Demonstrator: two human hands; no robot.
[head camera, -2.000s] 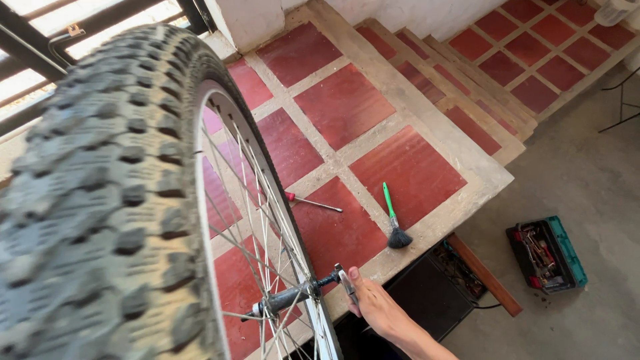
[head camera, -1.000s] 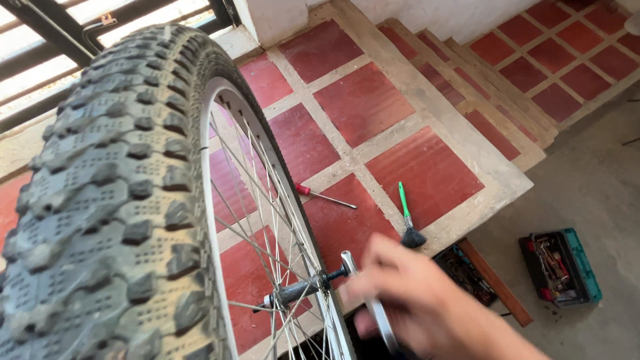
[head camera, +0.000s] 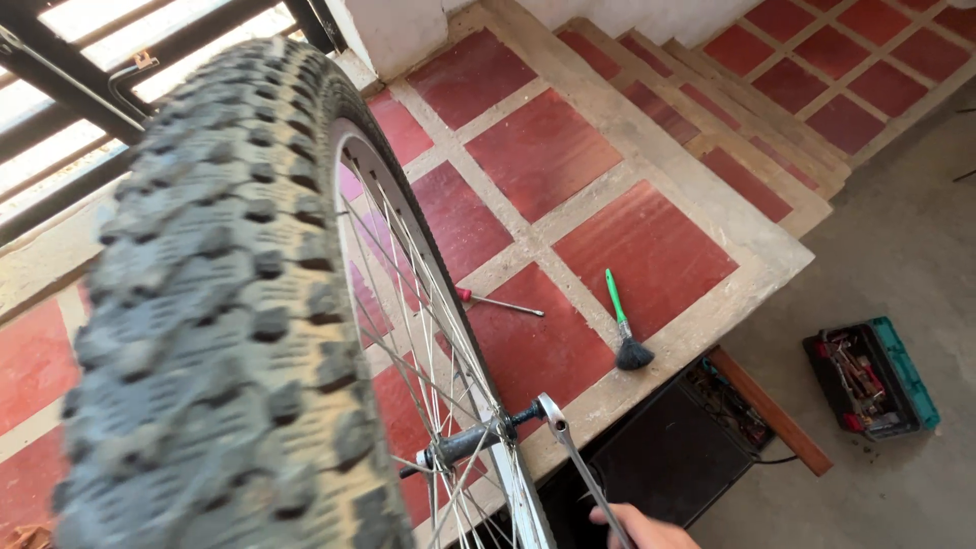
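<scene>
A bicycle wheel with a knobby, dusty tyre (head camera: 221, 305) stands large at the left, its spokes running to a dark hub (head camera: 465, 446). At the hub's right end, a metal ratchet wrench (head camera: 583, 457) has its head on the axle end. My right hand (head camera: 644, 528) grips the wrench handle at the bottom edge, partly cut off by the frame. My left hand is not visible.
On the red-tiled ledge (head camera: 545, 335) lie a red-handled screwdriver (head camera: 503, 303) and a green-handled brush (head camera: 621, 328) with black bristles. Steps (head camera: 709, 122) descend behind. An open toolbox (head camera: 869, 381) with tools rests on the concrete floor at right. A barred gate (head camera: 69, 99) is upper left.
My right hand has moved down, from beside the axle end to the wrench handle at the bottom edge. The wrench now shows clearly, its head at the axle.
</scene>
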